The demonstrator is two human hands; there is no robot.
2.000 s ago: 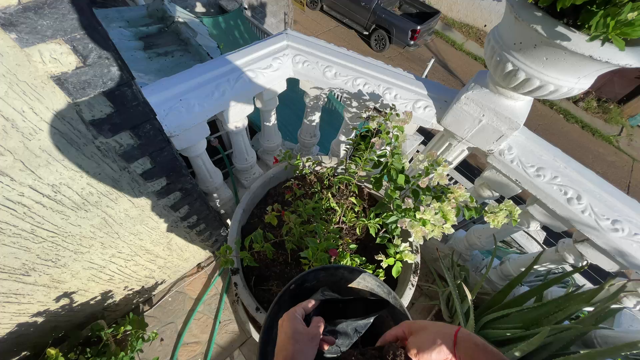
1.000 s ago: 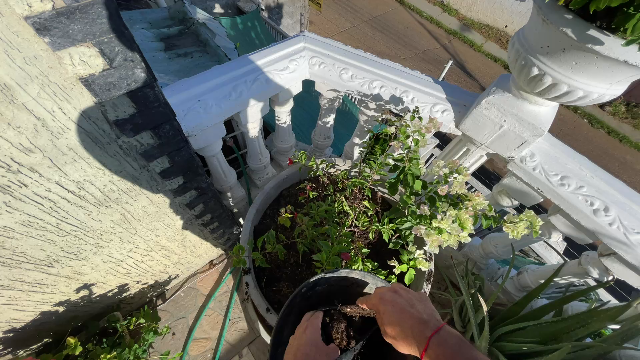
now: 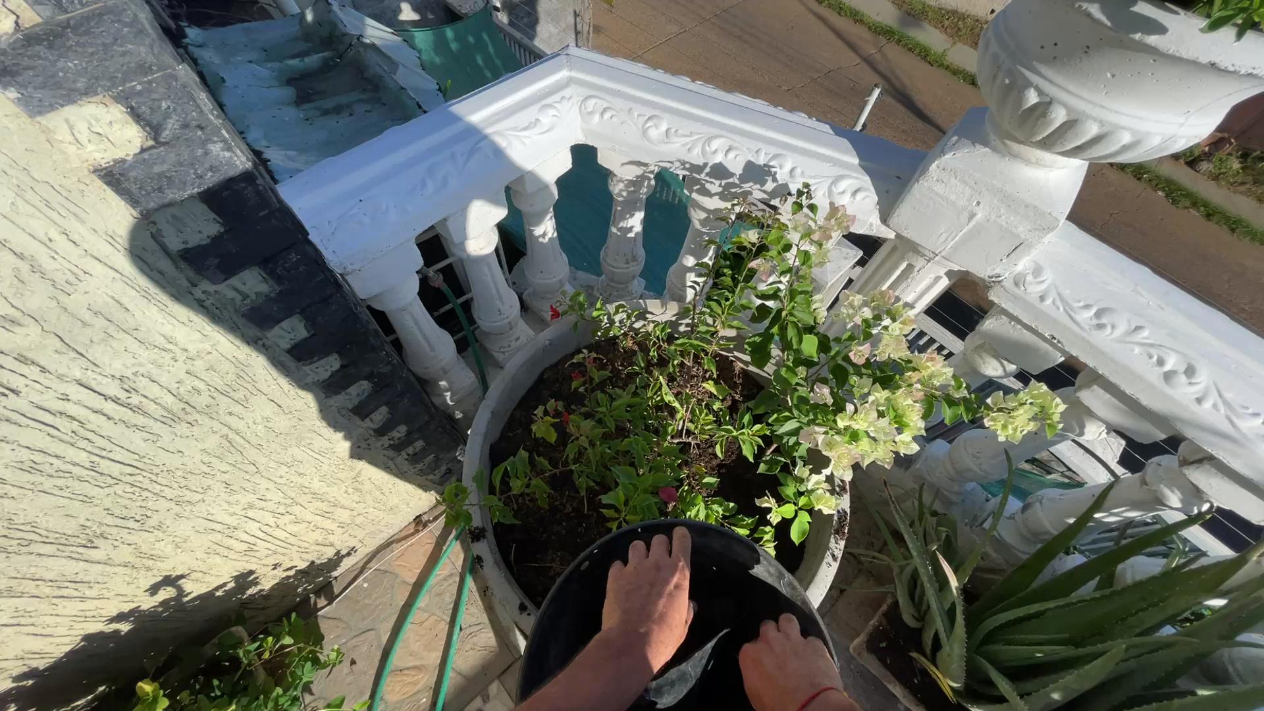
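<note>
A black plastic bucket (image 3: 755, 563) tilts over the near rim of a large round concrete planter (image 3: 481, 434). Inside the bucket's mouth, my left hand (image 3: 649, 592) reaches toward the far wall with its fingers extended. My right hand (image 3: 787, 662), with a red string at the wrist, is lower and to the right, its fingers bent against the bucket's inner side; whether it grips anything is hidden. Dark soil (image 3: 523, 543) fills the planter around leafy plants. A bougainvillea (image 3: 869, 415) with pale blooms leans out over the right rim.
A white balustrade (image 3: 691, 118) runs behind the planter, with a white urn (image 3: 1086, 89) on its post. Potted aloe (image 3: 1066, 612) spreads at the lower right. Green hoses (image 3: 420, 602) lie on the stone floor at the left, beside a textured wall (image 3: 178, 385).
One second ago both hands were at soil in the bucket; now no soil shows between them. My left hand has moved up toward the bucket's far rim, and my right hand has moved down and right.
</note>
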